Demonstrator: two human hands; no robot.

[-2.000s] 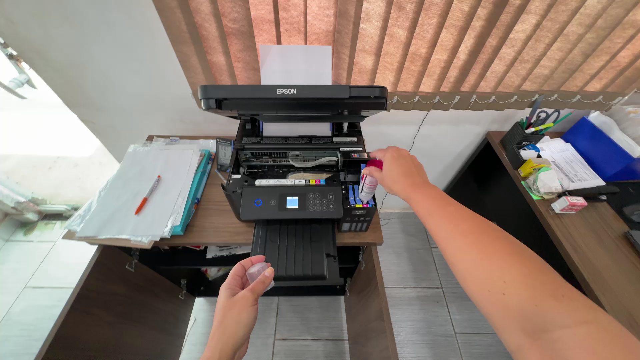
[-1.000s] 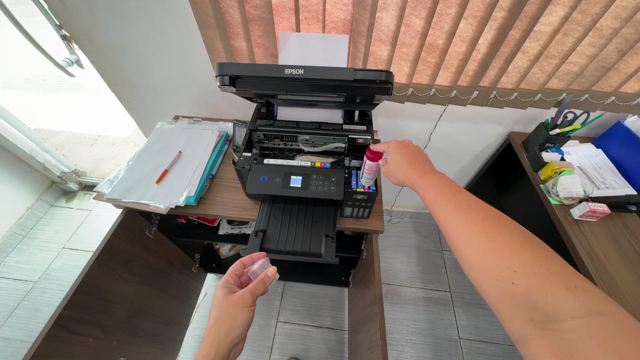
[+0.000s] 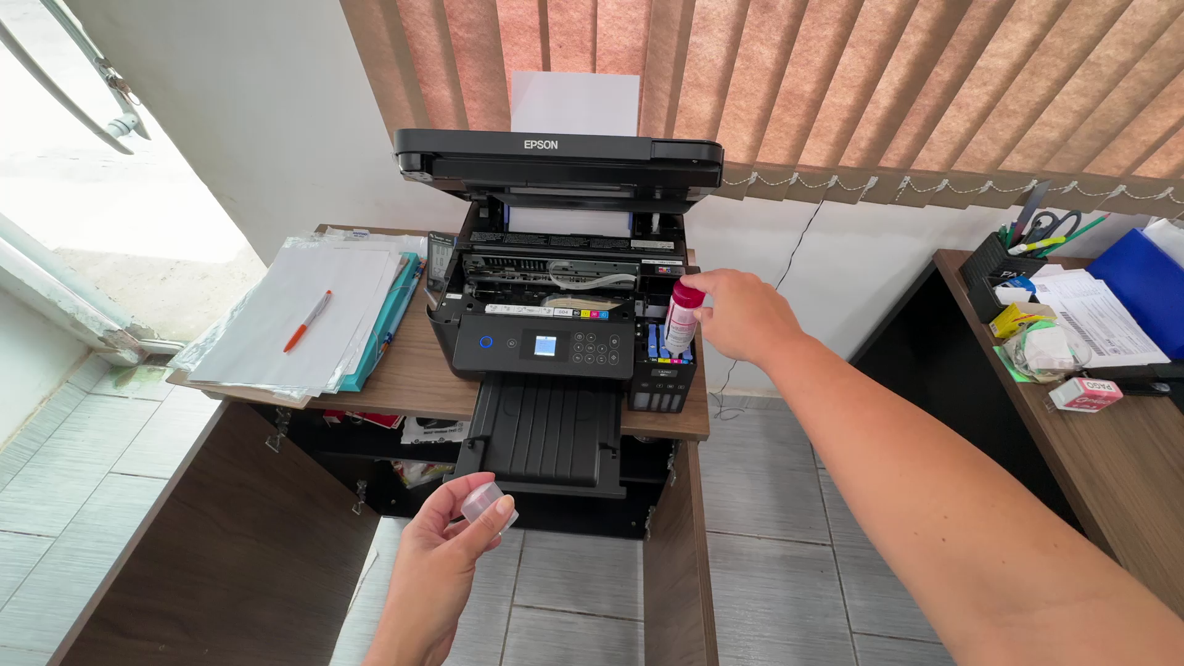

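Note:
A black Epson ink tank printer (image 3: 546, 347) stands on a wooden cabinet with its scanner lid raised and its output tray (image 3: 546, 430) pulled out. At its front right, the ink tank unit (image 3: 659, 393) is uncovered, showing blue tank caps. My right hand (image 3: 747, 313) grips the magenta top of an ink bottle (image 3: 681, 326), which stands nearly upright over the tanks; where its lower end meets the filling ports is too small to tell. In front of the tray, my left hand (image 3: 453, 546) holds a small translucent plastic cap (image 3: 486, 504) between thumb and fingers.
Left of the printer lie papers in clear sleeves (image 3: 268, 314) with an orange pen (image 3: 308, 321) and a teal folder (image 3: 379, 324). The cabinet doors hang open below. A desk (image 3: 1110, 453) at right holds a pen holder (image 3: 994, 268), papers and a small box (image 3: 1086, 395).
The ink bottle, tilted in the earliest frame, is now closer to upright, and my right hand has shifted with it at the tanks. My left hand still holds the cap. The view has moved somewhat.

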